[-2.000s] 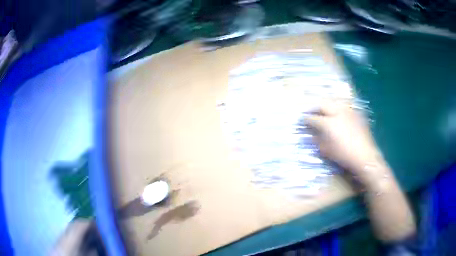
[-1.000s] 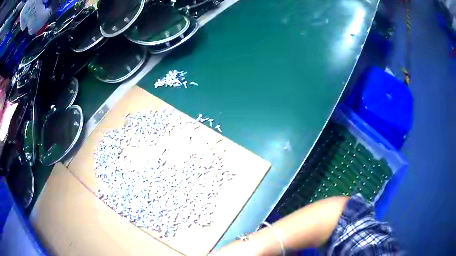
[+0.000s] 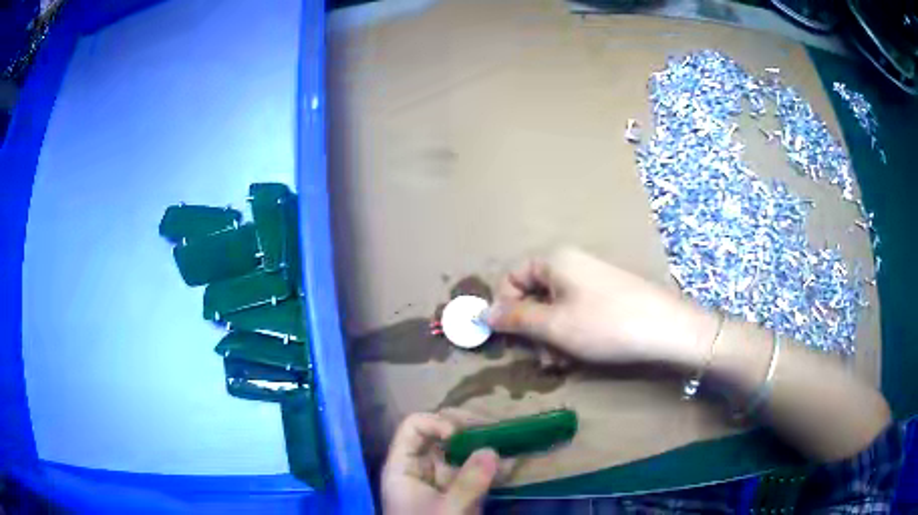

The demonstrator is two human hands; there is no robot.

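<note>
My left hand [image 3: 438, 468] holds a glossy dark green moulded part [image 3: 515, 435] between thumb and fingers, low over the cardboard. My right hand [image 3: 574, 307] is at the right rim of a small round white dip pot [image 3: 466, 322], fingertips pinched together at it. A tiny silver piece seems to show at the fingertips, probably a pin. A red bit shows at the pot's left side. A wide spread of small silver pins [image 3: 705, 201] lies at the right.
A blue tray [image 3: 314, 201] stands at the left with several green parts [image 3: 216, 256] along its near side. Brown cardboard [image 3: 483, 111] with dark wet stains covers the bench. Rimmed round pieces [image 3: 886, 40] are at the top right corner.
The view has swung back left from the pins and crate to the tray and pot. Both hands are now in view, the left holding a green part and the right at the white pot.
</note>
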